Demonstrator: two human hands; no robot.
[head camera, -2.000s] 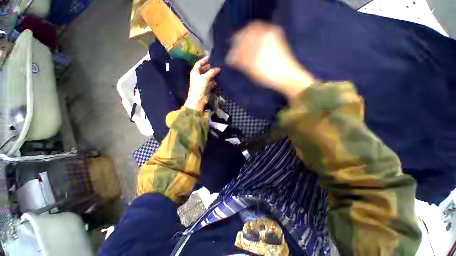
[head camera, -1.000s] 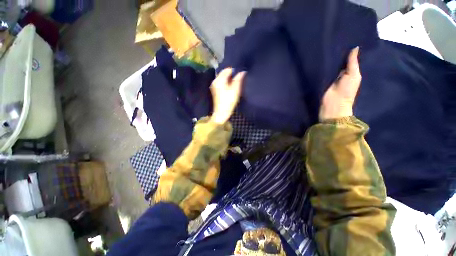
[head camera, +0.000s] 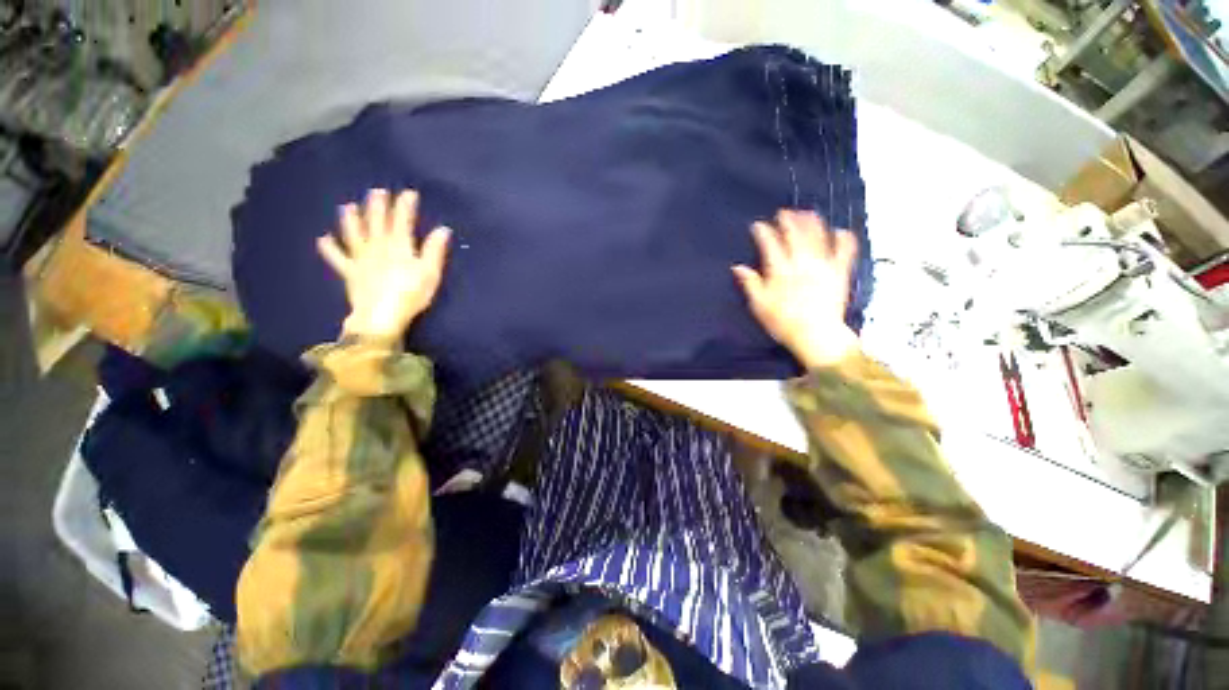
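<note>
A bundle of cut navy pieces (head camera: 580, 229) lies flat across the grey surface and the white table, with stepped layered edges at its left and right ends. My left hand (head camera: 386, 264) lies palm down on its left part, fingers spread. My right hand (head camera: 803, 286) lies palm down near its right end, fingers spread. Neither hand grips the cloth. Thin pale lines run along the right end of the bundle.
The white sewing machine (head camera: 1156, 351) stands at the right. Red-handled snips (head camera: 1015, 399) lie on the white table (head camera: 943, 445). Heaped navy garment parts (head camera: 189, 472) sit in a white container at lower left. A grey surface (head camera: 337, 61) adjoins at left.
The navy cloth, draped loosely over the table and lap side before, now lies flat as a stack. Both hands have moved onto its top, apart. The view has turned right, showing the machine.
</note>
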